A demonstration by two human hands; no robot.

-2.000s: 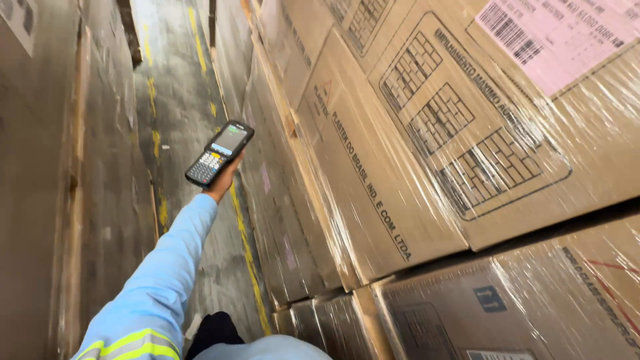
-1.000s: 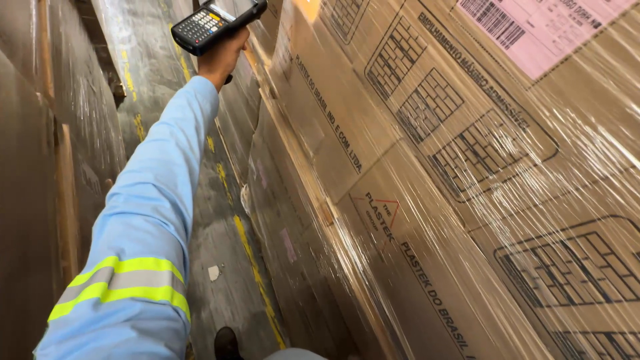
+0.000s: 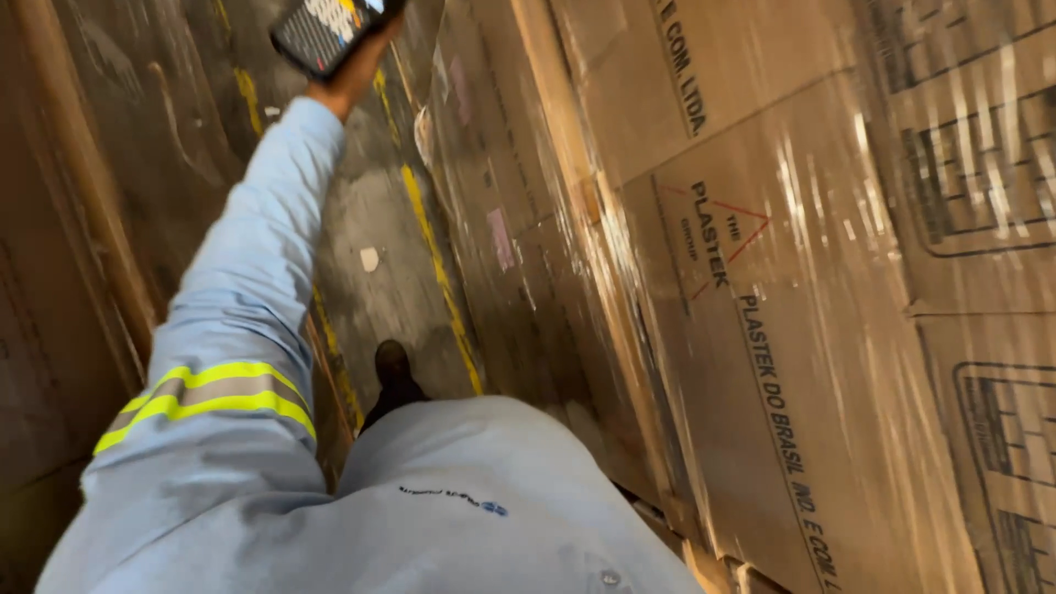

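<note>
My left hand [image 3: 356, 81] is at the top of the view, at the end of an outstretched arm in a light blue sleeve with a reflective band. It is closed around a black handheld mobile computer [image 3: 323, 40] with a keypad and part of a lit screen; the top frame edge cuts off the rest. The device is held over the aisle floor, touching no boxes. My right hand is out of view.
Film-wrapped cardboard boxes [image 3: 742, 346] with printed stacking diagrams rise on the right, with a wooden pallet edge [image 3: 569, 140] beside them. More wrapped stacks [image 3: 49, 272] line the left. Yellow lines [image 3: 437, 264] run along the concrete floor, where a pale scrap [image 3: 369, 259] lies near my shoe [image 3: 392, 363].
The view has tilted down, showing more of my shirt and shoe. The mobile computer stays in my left hand, now partly past the top edge.
</note>
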